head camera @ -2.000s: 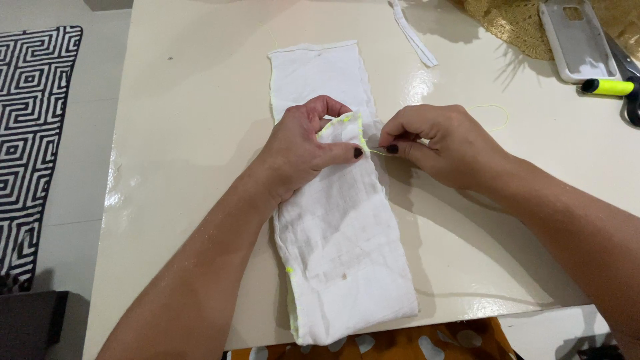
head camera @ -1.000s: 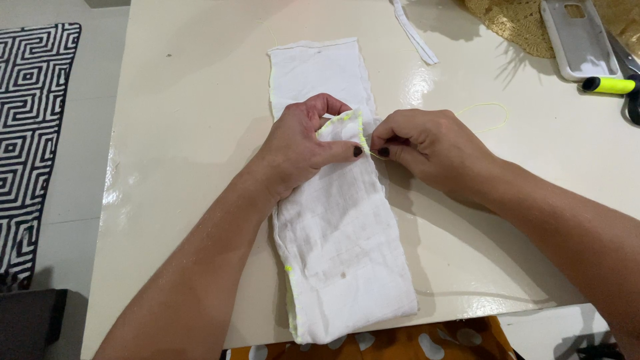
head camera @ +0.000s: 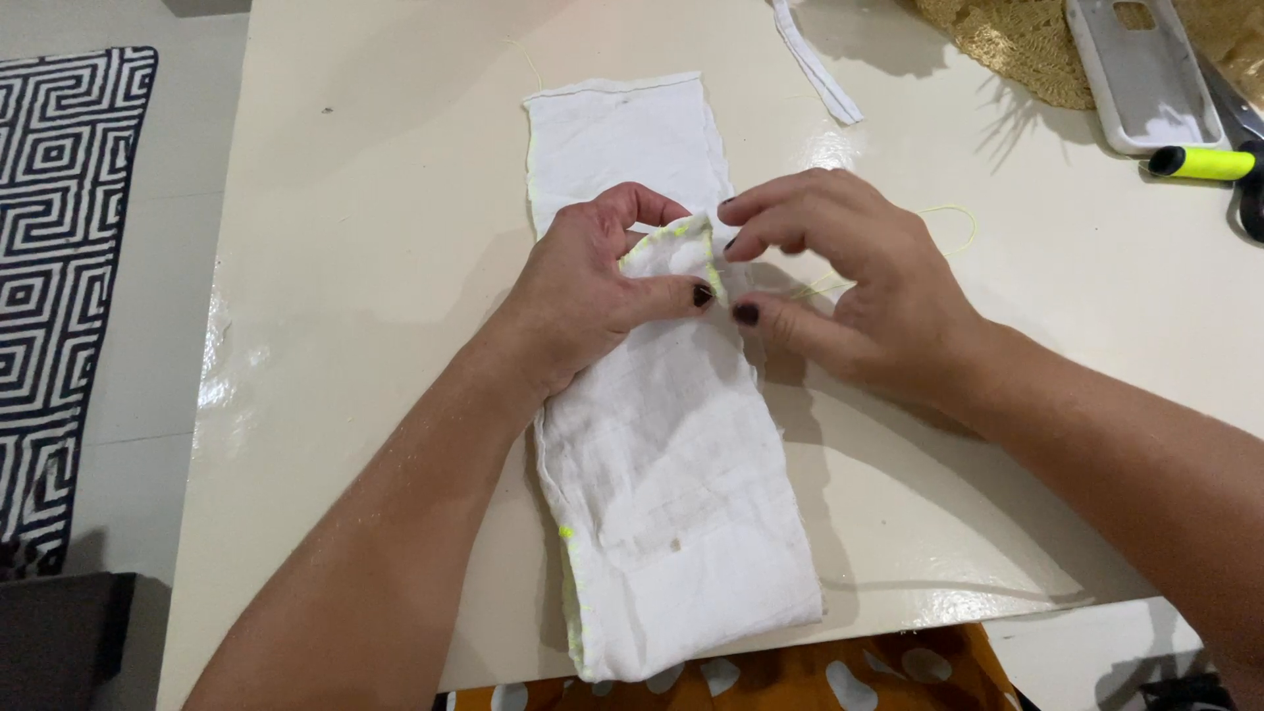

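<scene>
A long strip of white cloth (head camera: 681,454) lies lengthwise on the cream table (head camera: 375,247), with neon yellow stitches along its left edge and its folded-up part. My left hand (head camera: 602,276) pinches that raised fold between thumb and fingers. Just right of the fold, my right hand (head camera: 849,267) has its thumb and fingers apart, with nothing visible between them. A tiny needle-like glint shows by the left thumb, too small to be sure of. Yellow thread (head camera: 963,222) loops out on the table behind the right hand.
At the upper right are a phone case (head camera: 1145,74), a spool of neon yellow thread (head camera: 1200,163), black-handled scissors (head camera: 1252,197) and a gold lace mat (head camera: 1017,49). A narrow white cloth strip (head camera: 815,64) lies near the top. A patterned rug (head camera: 59,247) covers floor at left.
My right thumb and fingers, together at the cloth's stitched edge a second ago, have spread and come off it. The left hand keeps its hold on the fold.
</scene>
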